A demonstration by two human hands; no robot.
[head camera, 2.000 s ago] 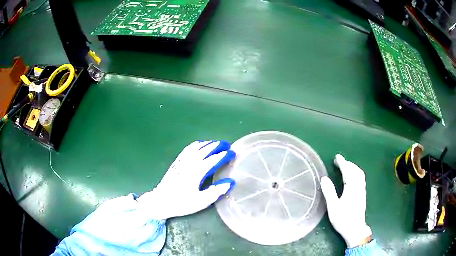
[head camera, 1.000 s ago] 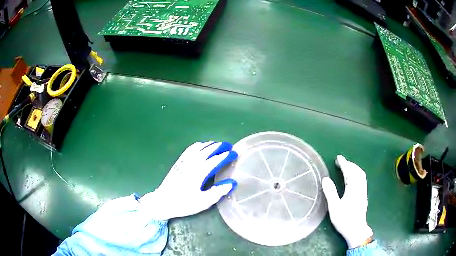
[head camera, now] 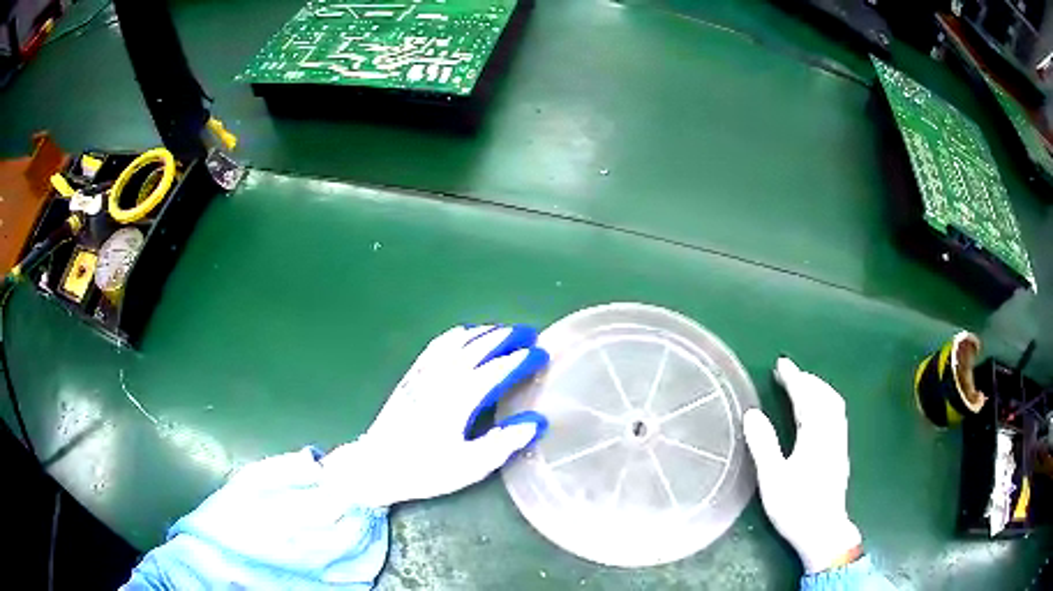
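A round translucent grey-white disc (head camera: 681,462) with spoke lines and a centre hole lies flat on the green bench in front of me. My left hand (head camera: 445,416), in a white glove with blue fingertips, rests at its left rim; the fingers are apart and the fingertips touch or overlap the edge. My right hand (head camera: 805,462), in a plain white glove, lies at the right rim with thumb and fingers apart. Its thumb side is at the disc's edge. Neither hand grips anything that I can see.
A green circuit board (head camera: 381,46) sits raised at the back left, another (head camera: 953,173) at the back right. A black tray (head camera: 150,277) with a yellow ring (head camera: 142,185) stands left. A hazard tape roll (head camera: 947,379) and a black box (head camera: 979,473) are right. A dark seam crosses the bench.
Both circuit boards and a small speck beyond the seam have shifted a little to the right. My hands and the disc have stayed almost still.
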